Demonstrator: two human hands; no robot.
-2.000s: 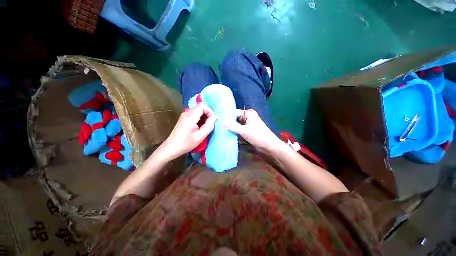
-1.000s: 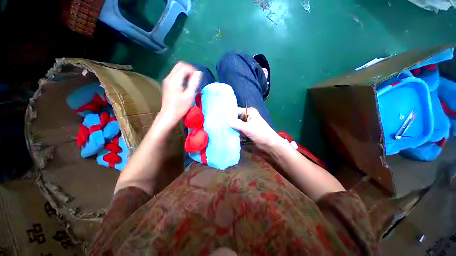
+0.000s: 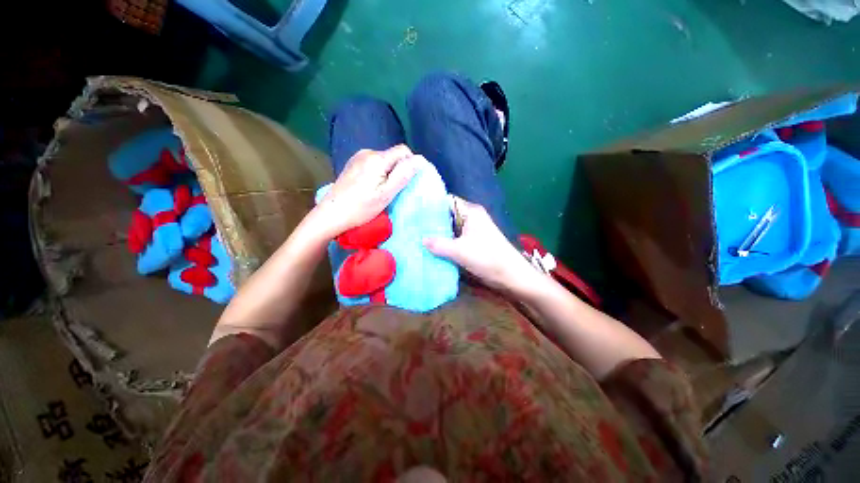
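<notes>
A light-blue plush lid (image 3: 421,274) with a red bow (image 3: 367,272) lies over my lap, its bow side facing up and to the left. My left hand (image 3: 372,189) is on its upper left part, fingers bent over the far edge. My right hand (image 3: 476,247) holds its right edge, thumb on top and fingers mostly hidden. A small dark thing shows between the fingers of my right hand; I cannot tell what it is.
A large ragged carton (image 3: 255,160) at left holds several blue-red pieces (image 3: 162,231). A carton (image 3: 651,212) at right holds more pieces and a blue tray (image 3: 726,203) with thin silver snips (image 3: 760,229). A pale-blue stool (image 3: 273,38) stands at top left.
My left hand has come back from the air at left onto the piece's upper part. The piece has turned so that more of its bow side shows. My right hand stays at its right edge.
</notes>
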